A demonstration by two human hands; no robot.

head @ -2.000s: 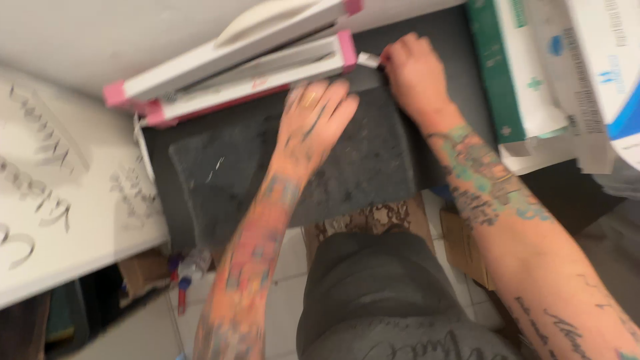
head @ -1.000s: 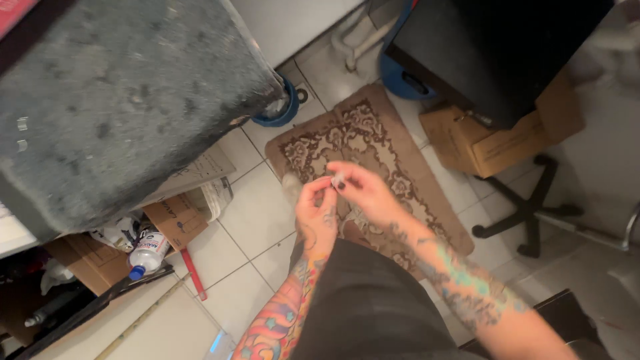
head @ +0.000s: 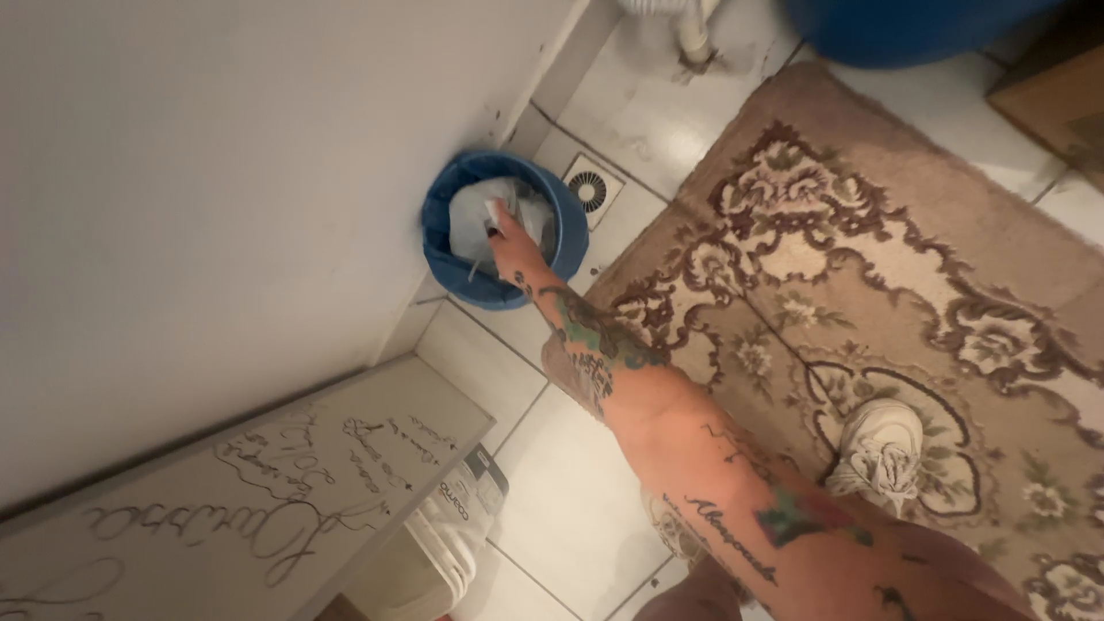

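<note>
My right hand (head: 515,244) reaches down over a round blue waste bin (head: 571,224) that stands on the floor against the wall. A small white piece (head: 497,210) shows at my fingertips, but whether I still grip it cannot be told. Beneath the hand, pale crumpled plastic (head: 470,226) lies in the bin, which has a dark blue liner. My left hand is outside the view.
A round floor drain (head: 589,191) sits beside the bin. A patterned rug (head: 776,345) covers the tiles at the right, with a white shoe (head: 880,448) on it. A white panel bearing handwriting (head: 362,466) juts in at the lower left, above plastic containers (head: 423,561).
My hands were together above the rug; now my right arm extends over the blue bin and my left hand has left the view. The view has turned down toward the bin.
</note>
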